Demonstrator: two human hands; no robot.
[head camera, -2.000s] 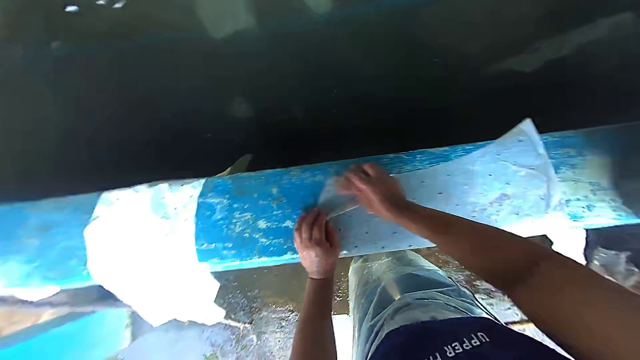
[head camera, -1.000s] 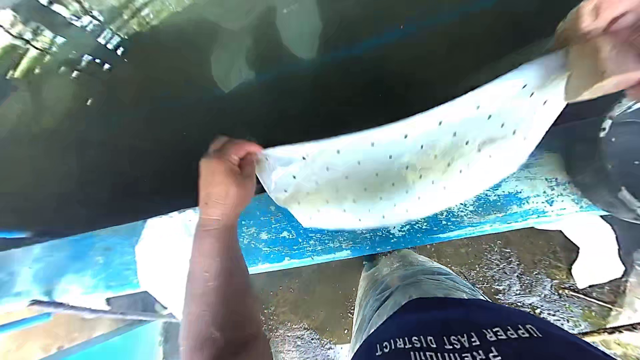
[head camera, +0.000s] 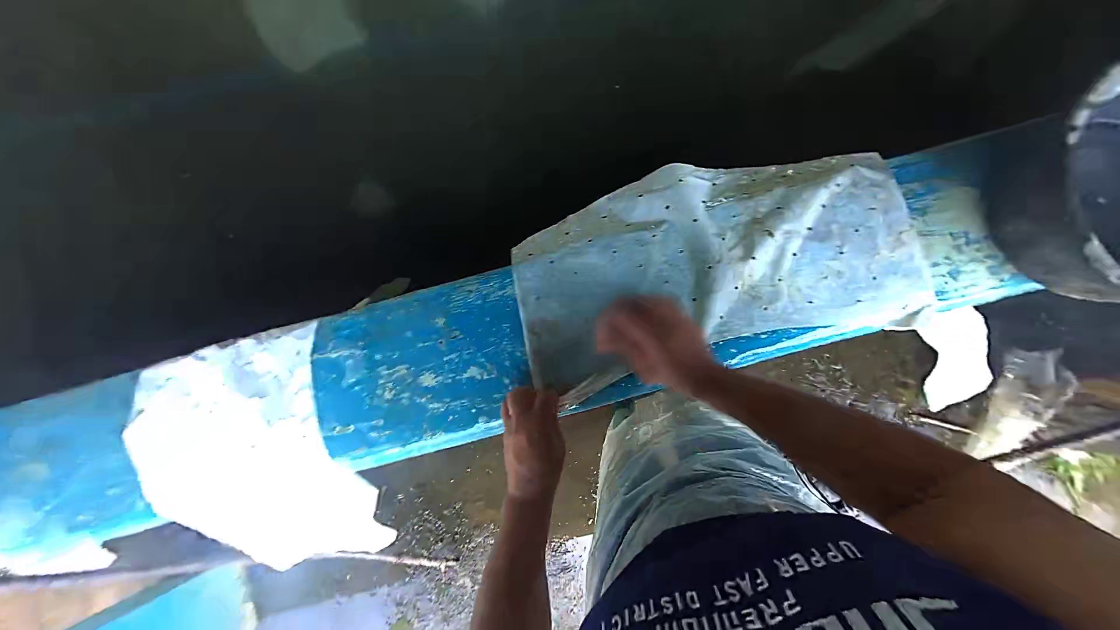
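A thin white plastic sheet with rows of small holes (head camera: 770, 236) lies wrinkled over the blue painted rim of a water tank (head camera: 420, 359). My left hand (head camera: 532, 437) pinches the sheet's lower left corner at the near edge of the rim. Blurred by motion, my right hand (head camera: 656, 341) is over the sheet's lower part, its fingers extended and pointing left; whether it touches the sheet is unclear. The rim's paint is scuffed and flaking.
Dark water (head camera: 437, 157) fills the far side. Another white sheet (head camera: 254, 446) hangs over the rim at left. A dark round container (head camera: 1098, 184) stands at right. Clear crumpled plastic (head camera: 1019, 394) and a white piece (head camera: 954, 354) lie near the wet ground below.
One second ago both hands held the sheet stretched up off the rim. It now lies on the rim, and my right hand has come in from the far right and let go.
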